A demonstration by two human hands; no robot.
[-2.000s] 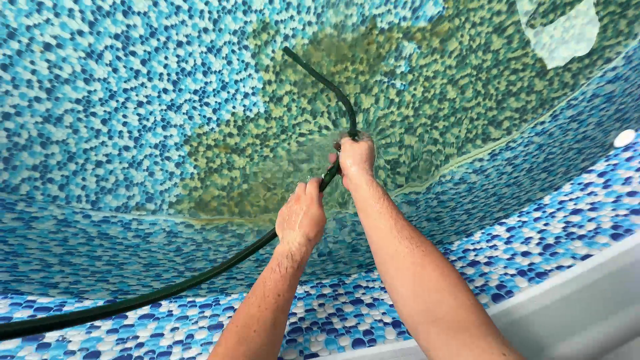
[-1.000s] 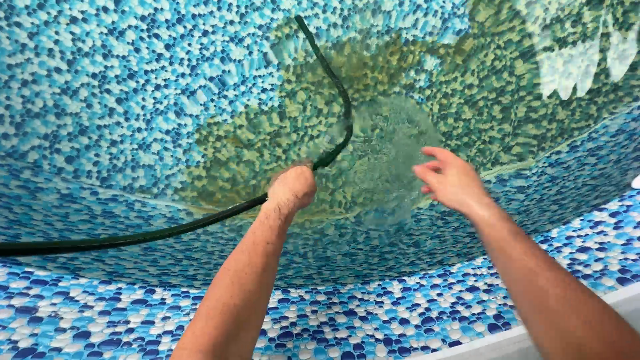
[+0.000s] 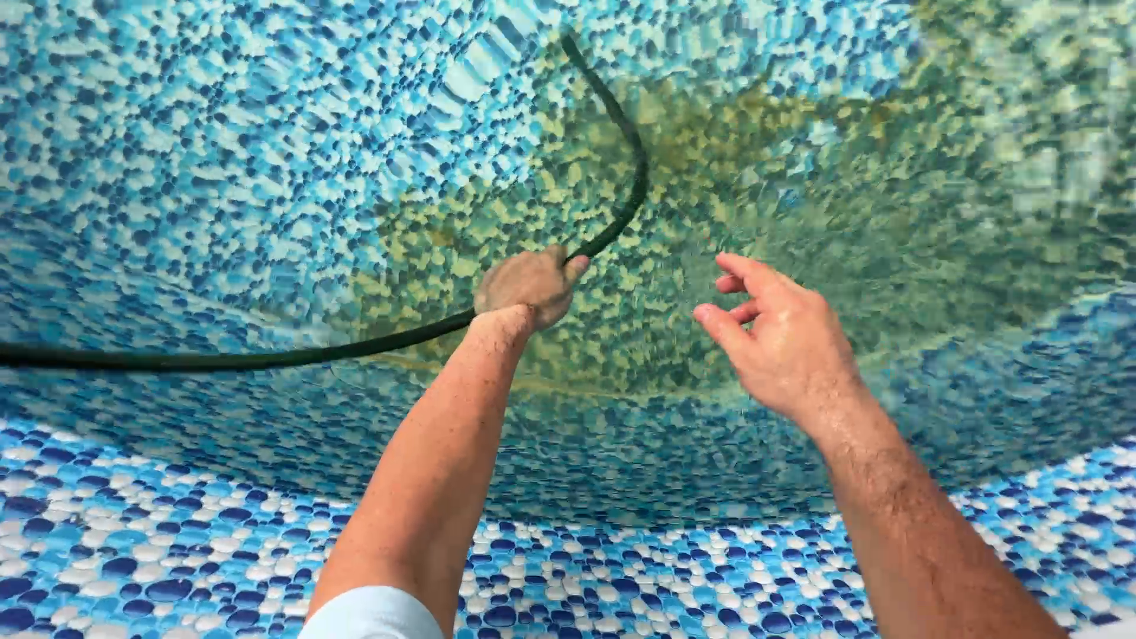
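Note:
A dark green hose comes in from the left edge and runs into the water, where its far part curves up to an end near the top middle. My left hand is closed around it at the water, the knuckles up. To the right, my right hand hangs over the water with thumb and fingers apart, holding nothing and not touching the hose. Water wets the skin of my right wrist. A light sleeve shows on my left arm.
The pool liner has a blue and white pebble pattern and curves across the bottom of the view. Yellow-green patches cover part of the pool floor under the water. Pale reflections lie on the water at the upper right.
Two seconds ago both hands were on the hose. My right hand has let go and moved right, away from it. The left hand has kept its hold.

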